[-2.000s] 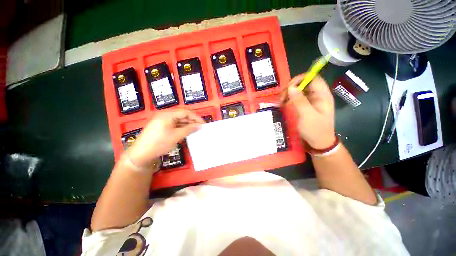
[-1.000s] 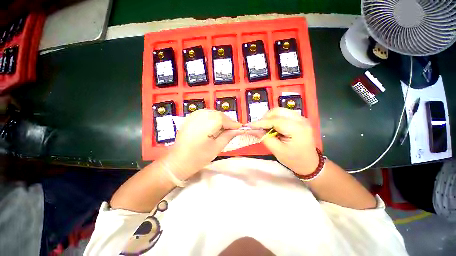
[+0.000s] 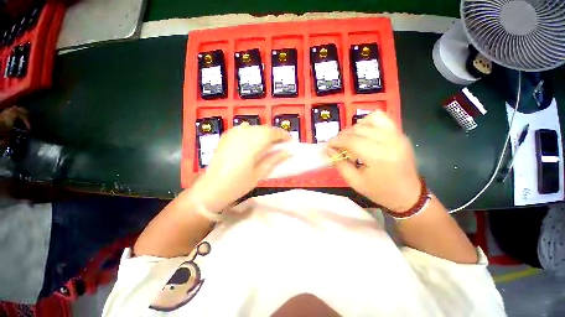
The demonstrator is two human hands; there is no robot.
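Note:
My left hand (image 3: 238, 162) holds the left end of the white sticker sheet (image 3: 300, 158) over the lower row of the red tray (image 3: 291, 30). My right hand (image 3: 383, 162) is at the sheet's right end, with the yellow tool (image 3: 340, 157) between its fingers, partly hidden. Both hands and the sheet are blurred. Black units with white labels and gold round marks, such as one at the upper left (image 3: 212, 75), lie in the tray's two rows. My hands partly cover several lower units.
A white fan (image 3: 455, 54) stands right of the tray. A small red and white label sheet (image 3: 464, 109), a white cord (image 3: 495, 168), and a smartphone (image 3: 547, 161) on white paper (image 3: 525, 179) lie right. Another red tray (image 3: 43, 59) is far left, near a person's hand (image 3: 13, 117).
Two seconds ago my hands were apart, with the sheet flat and the yellow tool raised near the fan. They have come together at the sheet. The view has shifted, showing the far-left tray.

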